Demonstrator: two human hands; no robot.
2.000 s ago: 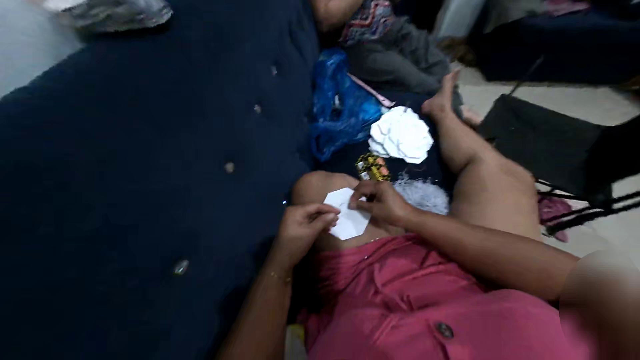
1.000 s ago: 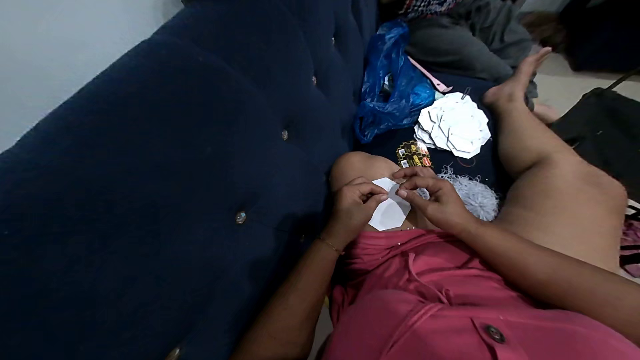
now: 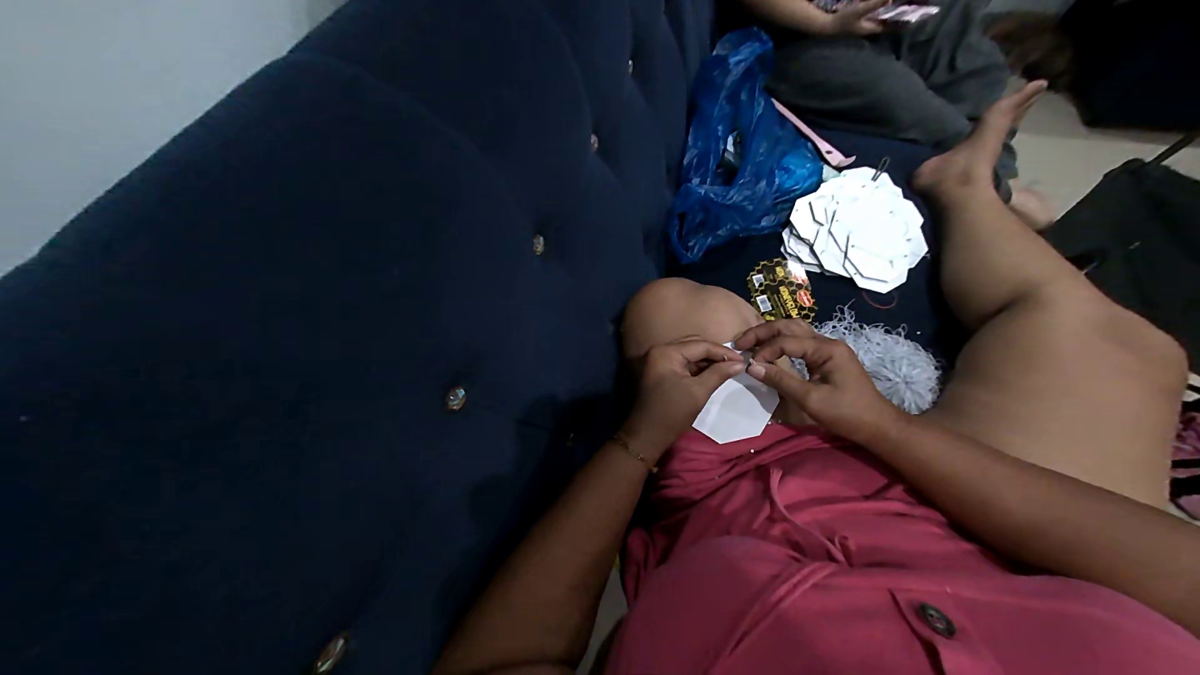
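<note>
A white many-sided piece of card (image 3: 736,410) rests over my lap, with its upper edge between my two hands. My left hand (image 3: 682,380) pinches that edge from the left, thumb against forefinger. From the right, my right hand (image 3: 814,373) meets it, its thumb and fingertips closed at the same edge. Something small and dark shows between the fingertips, too small to name. Just beyond the right hand lies a fluffy pale grey bundle of thread-like strands (image 3: 891,364). A black and yellow printed card (image 3: 783,291) with a honeycomb pattern lies beside my knee.
A pile of white many-sided cards (image 3: 862,228) lies on the dark blue tufted sofa (image 3: 356,309). Behind it are a blue plastic bag (image 3: 741,155) and a pink strip-like object (image 3: 814,134). Another person (image 3: 862,75) in grey trousers sits at the top, holding something pinkish.
Both hands have come together at the card's upper edge, leaving its lower part uncovered. The other person's hand with a pinkish object now shows. The view has shifted since the oldest frame.
</note>
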